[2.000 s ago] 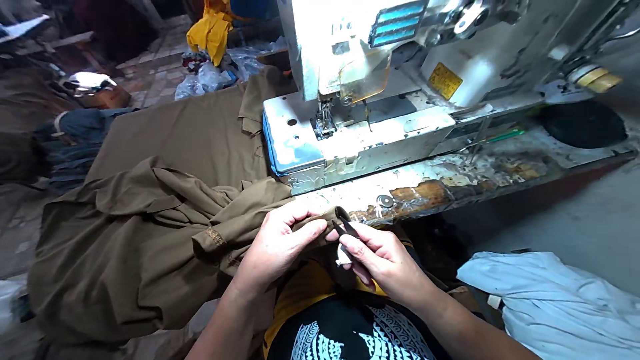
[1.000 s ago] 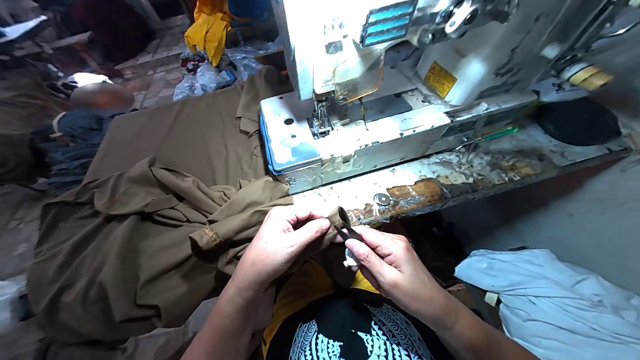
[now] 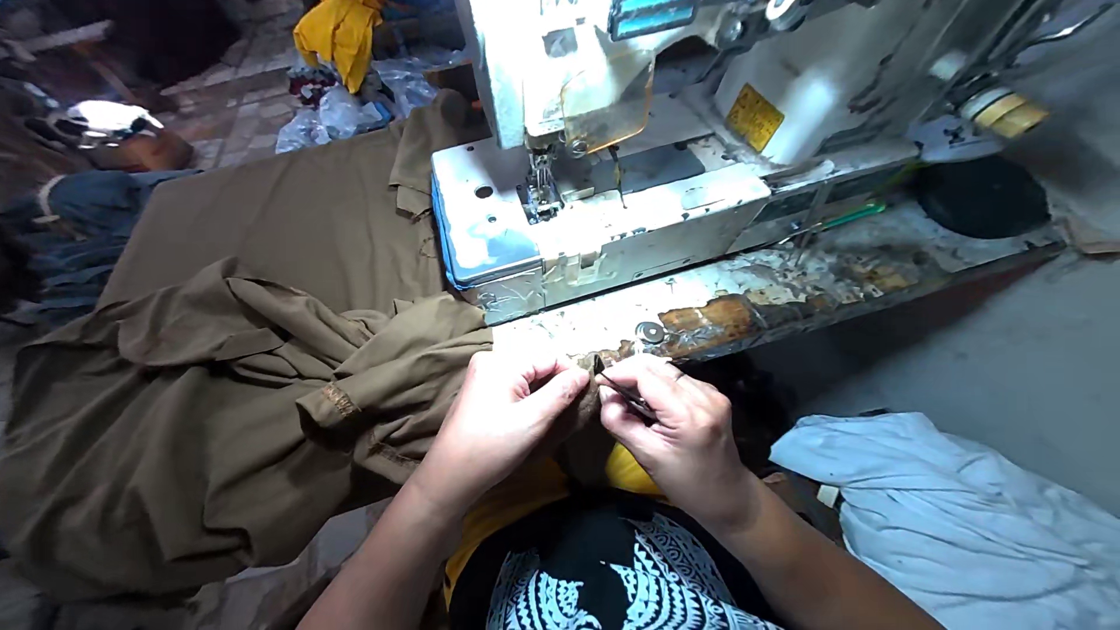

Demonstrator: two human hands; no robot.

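My left hand (image 3: 516, 411) pinches an edge of the brown cloth garment (image 3: 411, 341) between thumb and fingers. Close against it, my right hand (image 3: 674, 420) grips a small dark, thin tool (image 3: 632, 401), its tip at the pinched cloth; whether it is tweezers or a snipper I cannot tell. The garment spreads left from my hands over the table, with a stitched patch on one folded part. Just beyond my hands stands a white industrial sewing machine (image 3: 612, 219), its presser foot (image 3: 542, 197) over the bed with no cloth under it.
A worn table edge (image 3: 709, 324) with a small metal disc (image 3: 650, 332) lies in front of the machine. A green-handled tool (image 3: 849, 217) and a black round pad (image 3: 980, 197) are at the right. Light blue cloth (image 3: 945, 516) lies lower right; a person in blue (image 3: 105, 206) is at far left.
My hands stay together at the cloth edge, while the fingers of my right hand have shifted around the dark tool. The person at far left has changed posture.
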